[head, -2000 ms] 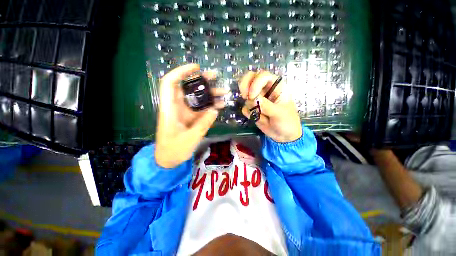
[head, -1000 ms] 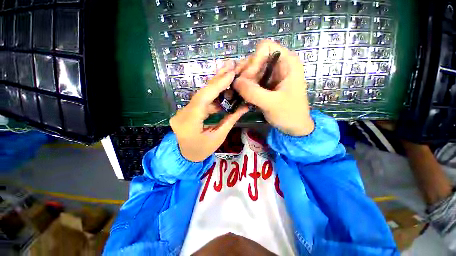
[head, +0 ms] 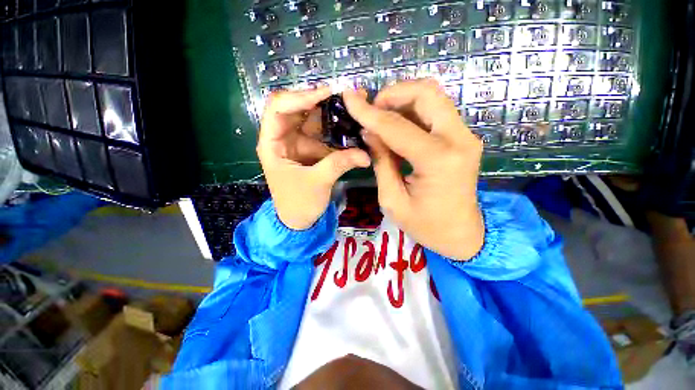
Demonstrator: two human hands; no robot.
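Observation:
My left hand [head: 301,160] holds a black glossy device housing [head: 340,124] between thumb and fingers, over the near edge of a clear blister tray [head: 488,62]. My right hand [head: 427,152] touches the housing's right side with its fingertips; the thumb is partly hidden. Whether the right hand also holds the dark stick or a small part cannot be seen. The clear tray has rows of pockets, each with a small dark component, and strong glare at the right.
A black blister tray [head: 72,99] with large square pockets is at the left. A lower black tray [head: 228,217] is below the bench edge. Another dark tray is at the far right edge. Another person's arm [head: 674,259] is at the right. Cardboard boxes [head: 126,350] stand on the grey floor.
The dark stick seen upright in my right hand is no longer visible. The right fingers have closed against the housing's side, and the housing shows more openly in my left hand. The view has shifted slightly.

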